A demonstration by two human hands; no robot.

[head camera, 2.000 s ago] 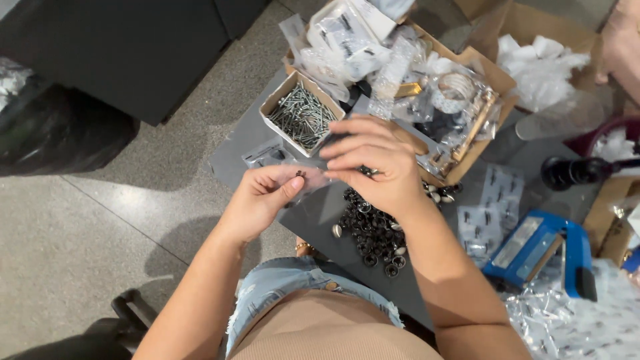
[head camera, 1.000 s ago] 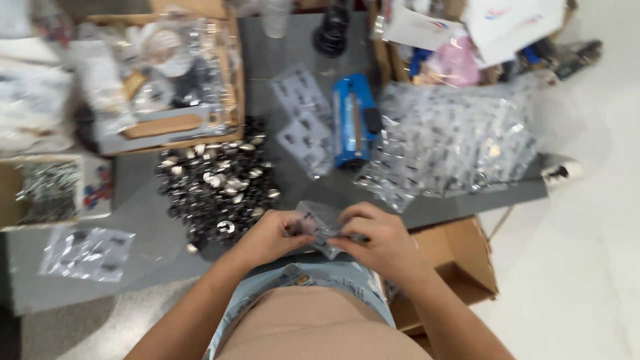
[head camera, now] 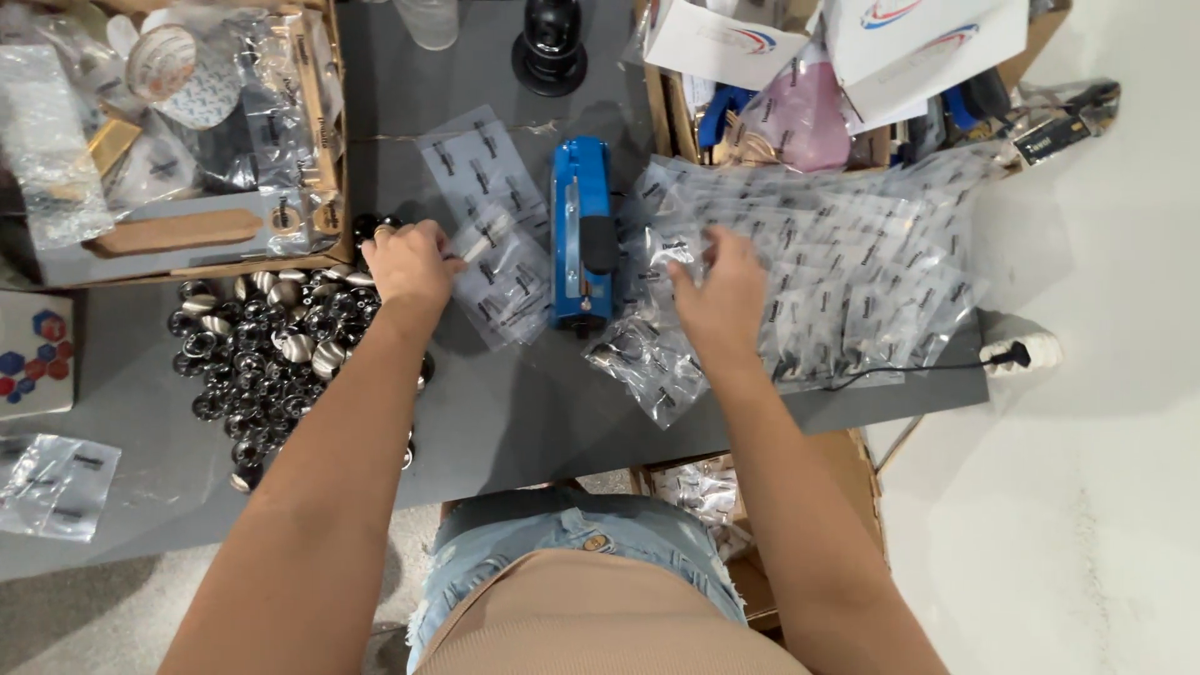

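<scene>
My left hand (head camera: pixel 412 262) is over the grey table, its fingertips at the edge of some flat printed plastic bags (head camera: pixel 483 173); whether it grips one I cannot tell. A pile of shiny black and silver knobs (head camera: pixel 272 347) lies beside and below that hand. My right hand (head camera: pixel 722 295), thumb and fingers apart, is over filled clear plastic bags (head camera: pixel 825 253) and touches or nearly touches one. Between the hands stands a blue impulse sealer (head camera: pixel 581 234) with a black grip.
A cardboard box of packaged parts (head camera: pixel 342 141) is at upper left, another box with white papers (head camera: pixel 909 47) at upper right. A black cylindrical object (head camera: pixel 550 56) stands at the back. A power plug (head camera: pixel 1017 354) sits at the right; an open carton (head camera: pixel 844 487) is below the table.
My hands were together on a small plastic bag one second ago; now they are apart, the left by the flat bags, the right over the filled bags. The view has shifted from two seconds ago.
</scene>
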